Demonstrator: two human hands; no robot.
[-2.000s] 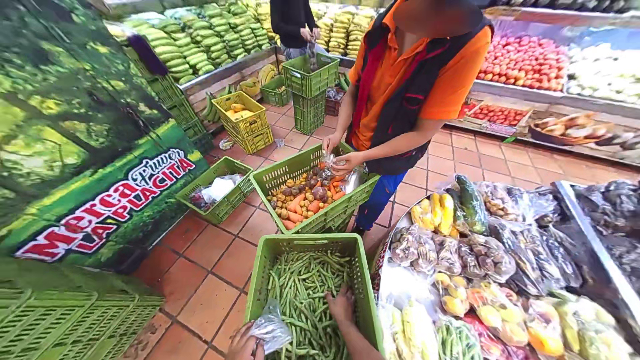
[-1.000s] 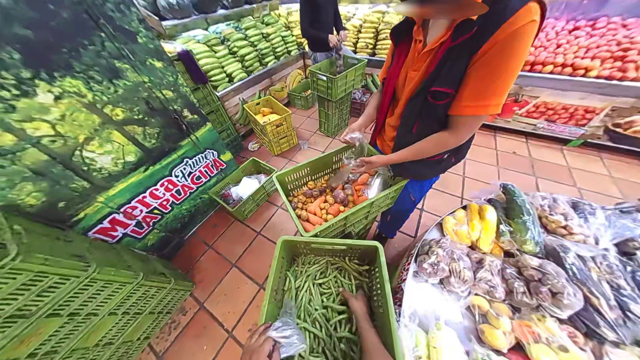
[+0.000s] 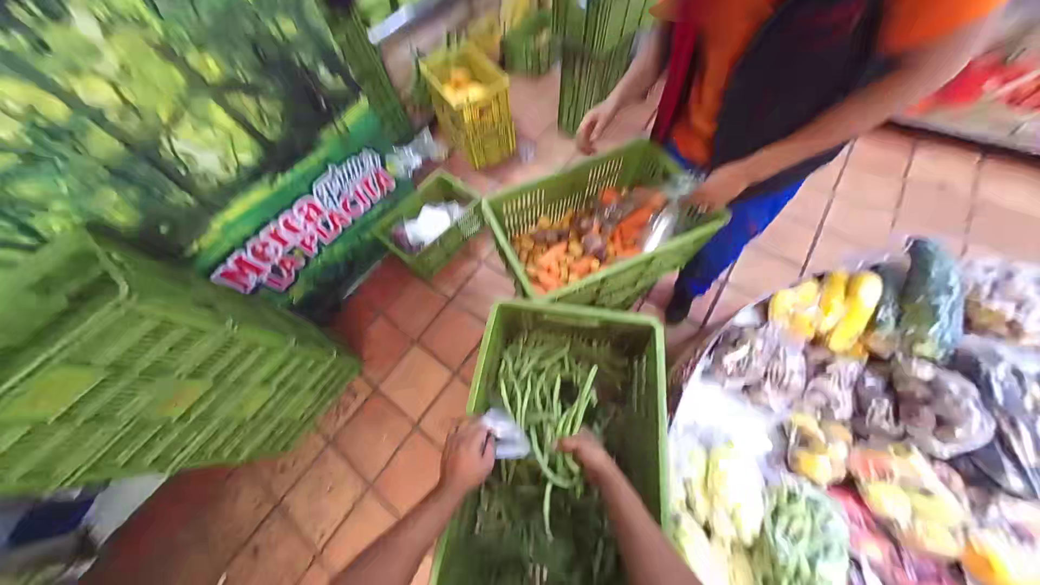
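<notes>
Over the left side of a green plastic crate (image 3: 662, 390), my left hand (image 3: 469, 457) grips a clear plastic bag (image 3: 507, 435) by its edge. My right hand (image 3: 583, 455) is closed on a bunch of green beans (image 3: 551, 406) beside the bag's opening, a few long pods hanging below. More beans lie in the crate underneath, partly hidden by both forearms. How full the bag is, I cannot tell, because the picture is blurred.
Beyond stands a green crate of carrots (image 3: 554, 266) and other small produce, where a person in an orange shirt (image 3: 707, 73) holds a clear bag. Bagged vegetables (image 3: 861, 390) fill a display on the right. Stacked green crates (image 3: 162, 366) stand left, near a yellow crate (image 3: 479, 122).
My right hand, down among the beans before, has come up with a bunch of them, close to the bag. The other person's hands have moved apart. The view has shifted.
</notes>
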